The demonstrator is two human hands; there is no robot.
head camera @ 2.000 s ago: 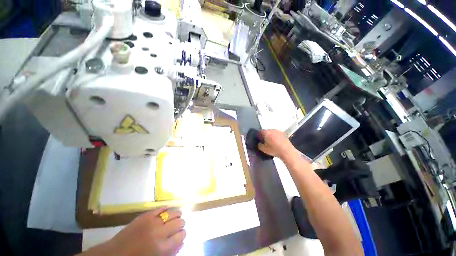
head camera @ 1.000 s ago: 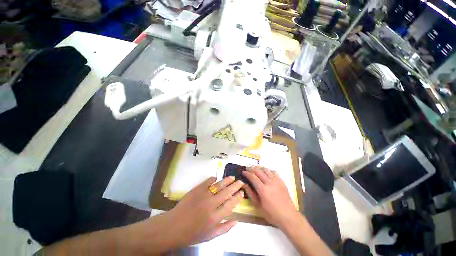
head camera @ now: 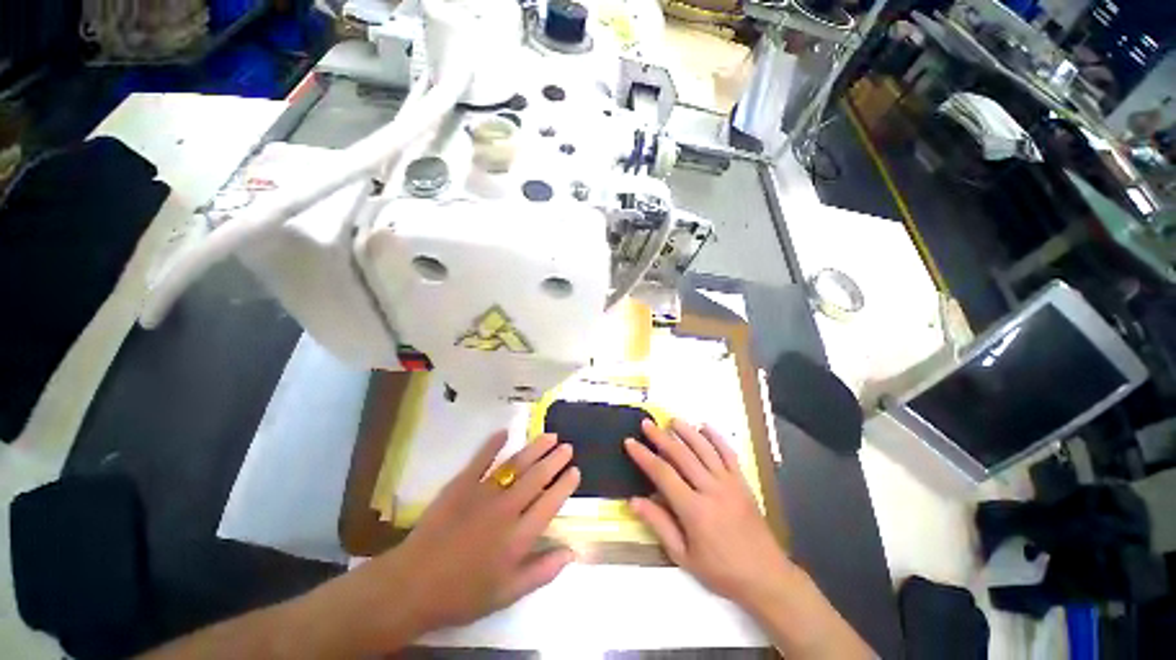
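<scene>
A black fabric panel lies flat in the yellow-edged window of the sewing template, which has a brown border and a white sheet inside. My left hand rests on the panel's left edge with its fingertips, a yellow ring on one finger. My right hand rests its fingertips on the panel's right edge. Both hands are bare, with fingers spread flat and not closed on the panel. The pattern sewing machine head stands just behind the window and hides part of the template.
Stacks of black panels lie at left and right of the template, another at the lower right. A large black fabric pile is far left. A control screen and tape roll stand right. A white sheet shows beside the template.
First my right hand was at the right stack; then both hands were together over a panel in the window. Now they are farther apart, the panel lies flat, and the view has shifted.
</scene>
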